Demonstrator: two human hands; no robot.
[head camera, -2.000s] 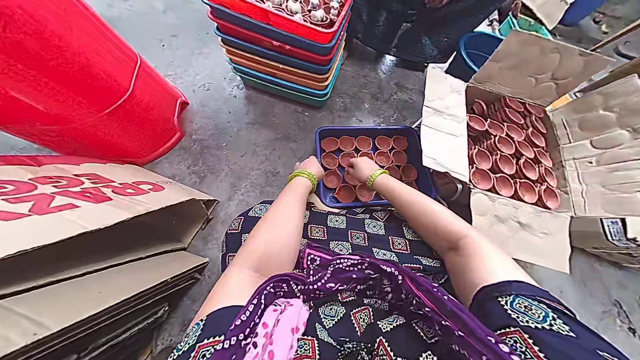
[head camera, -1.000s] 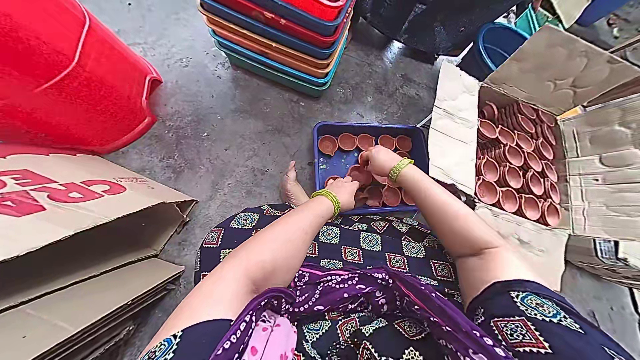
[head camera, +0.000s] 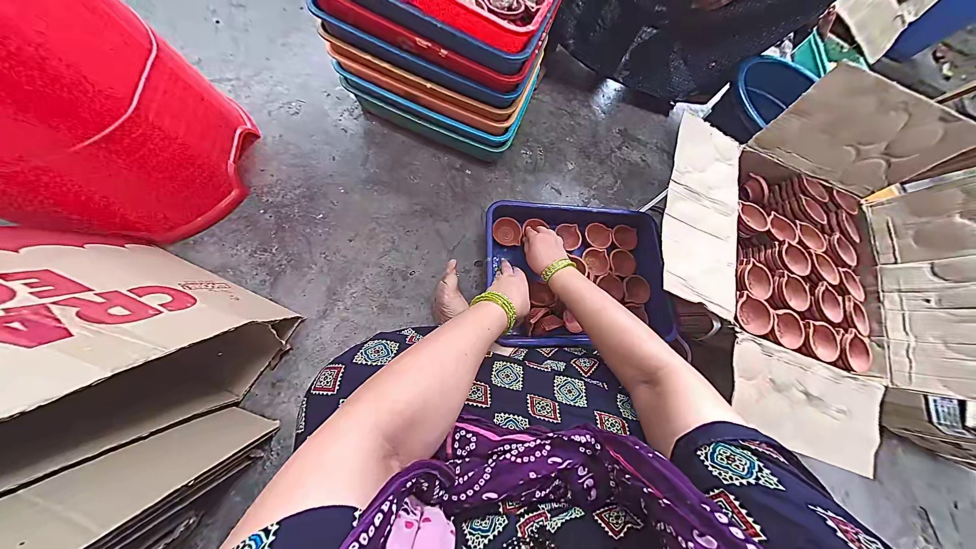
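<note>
A blue plastic tray (head camera: 576, 207) holds several small terracotta lamp bowls (head camera: 598, 235), partly in rows, with some tilted ones near its front edge. My right hand (head camera: 544, 248) reaches in from above, its fingertips on a bowl in the back row, next to the corner bowl (head camera: 507, 231). Inside the left part of the tray is my left hand (head camera: 509, 288), thumb raised, near the tilted bowls; whether it holds anything cannot be told. Both wrists wear green bangles. At the right, an open cardboard box (head camera: 808, 415) is packed with rows of similar bowls (head camera: 795, 258).
A stack of coloured trays (head camera: 438, 99) stands behind. Red plastic (head camera: 114, 114) and cardboard boxes (head camera: 137, 305) lie at left. A blue bucket (head camera: 774, 88) is beyond the open box. A bare foot (head camera: 448, 293) rests beside the tray's left side.
My right hand has moved left along the back row, and my left hand is now at the tray's left part. Bowls that stood in the middle left two seconds ago are gone from there.
</note>
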